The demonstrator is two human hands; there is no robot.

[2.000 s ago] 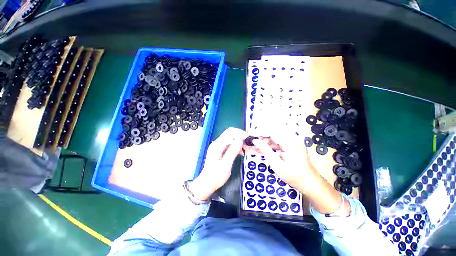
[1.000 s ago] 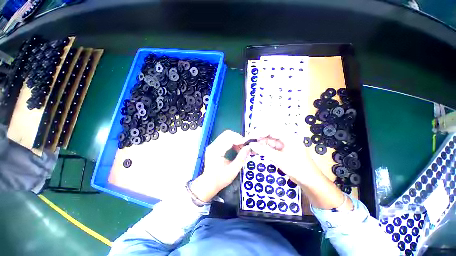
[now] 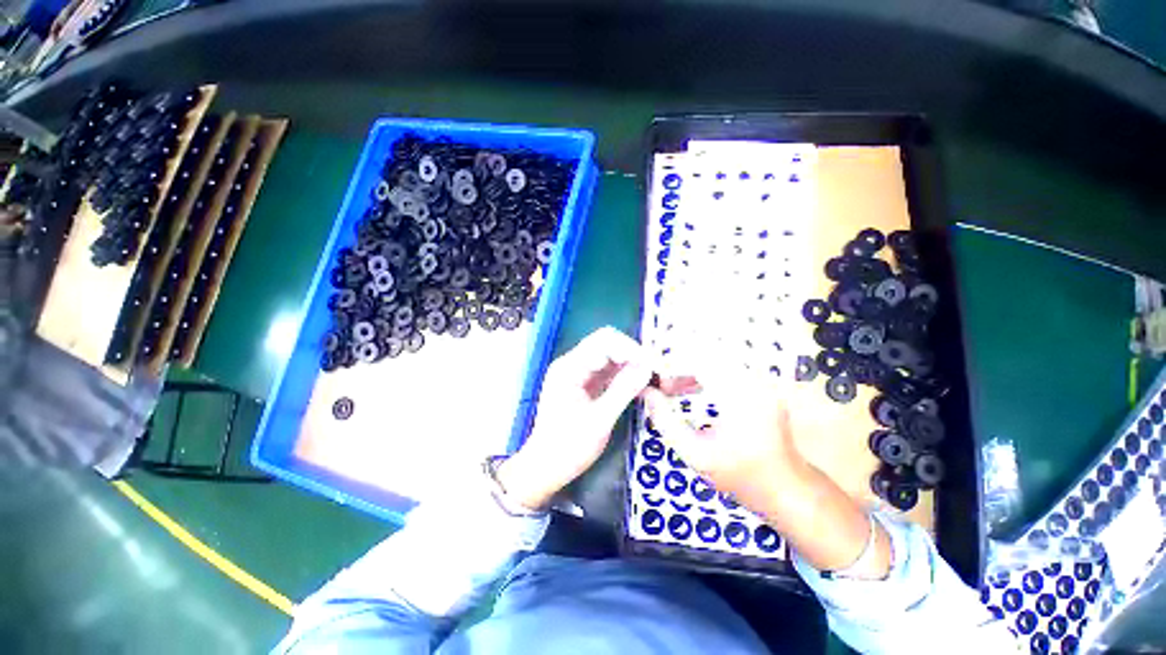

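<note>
My left hand [image 3: 572, 412] and my right hand [image 3: 742, 441], both bare, meet over the left part of the black tray [image 3: 962, 384]. Their fingertips pinch a small black ring part [image 3: 655, 380]; only a dark edge shows between the fingers. Under my hands lies the white sticker sheet [image 3: 707, 509] with rows of dark round stickers at its near end. A second white sheet [image 3: 729, 256] with small dark marks covers its far part. A heap of loose black rings [image 3: 882, 335] lies on the tray's right side.
The blue tray [image 3: 292, 384] on the left holds a large heap of black rings [image 3: 441, 230] and one separate ring [image 3: 343, 408]. Boards with black parts [image 3: 211, 243] and another person's sleeve [image 3: 77, 397] are far left. Spare sticker sheets [image 3: 1049, 601] in clear plastic lie far right.
My hands stay together at the sheet; the fingers have shifted and hide more of the ring part. The whole view has shifted slightly, with the trays now further right. The other person's sleeve has moved.
</note>
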